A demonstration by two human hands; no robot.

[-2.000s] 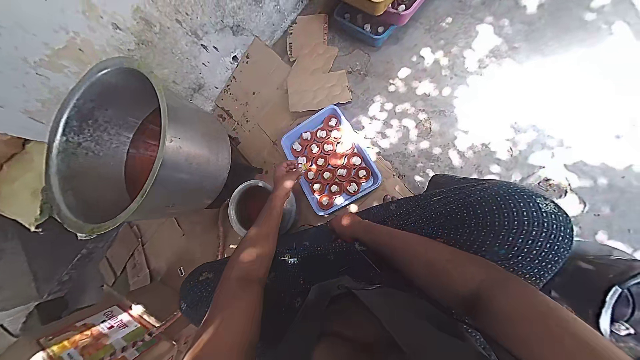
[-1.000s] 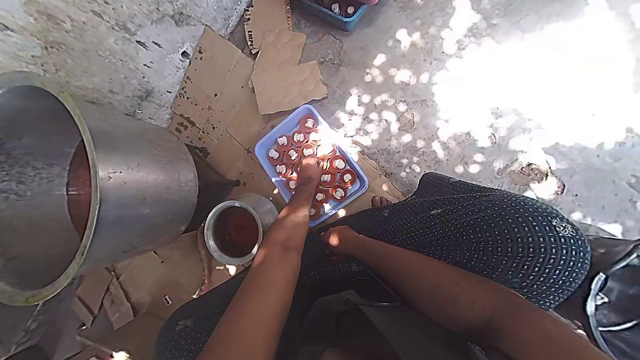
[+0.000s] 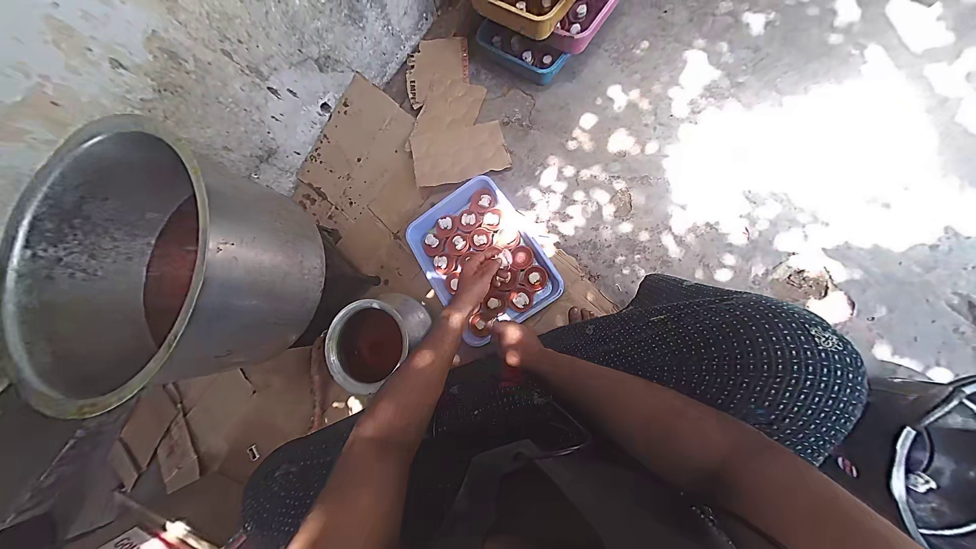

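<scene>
Ahead of me a blue plastic tray [image 3: 553,291] lies on cardboard, with several small round red-brown items [image 3: 521,300] in it, most with a white piece on top. My left hand [image 3: 482,276] reaches over the middle of the tray, its fingers bent down among the items; what the fingertips hold, if anything, cannot be made out. Beside the tray's near edge is my right hand [image 3: 517,343], its fingers curled and mostly hidden. A small metal pot [image 3: 412,316] with dark red-brown liquid [image 3: 370,345] stands left of the tray.
At the left a large metal pot [image 3: 263,274] leans over, reddish inside. Flattened cardboard [image 3: 457,145] covers the floor by a stained wall [image 3: 229,69]. Blue [image 3: 545,76], yellow [image 3: 545,29] and pink [image 3: 591,38] trays stand at the top. A black bag-like object [image 3: 892,427] lies at right.
My left hand was at the tray's left edge two seconds ago and moved in over the items. My right hand stays by the near edge. The view has shifted.
</scene>
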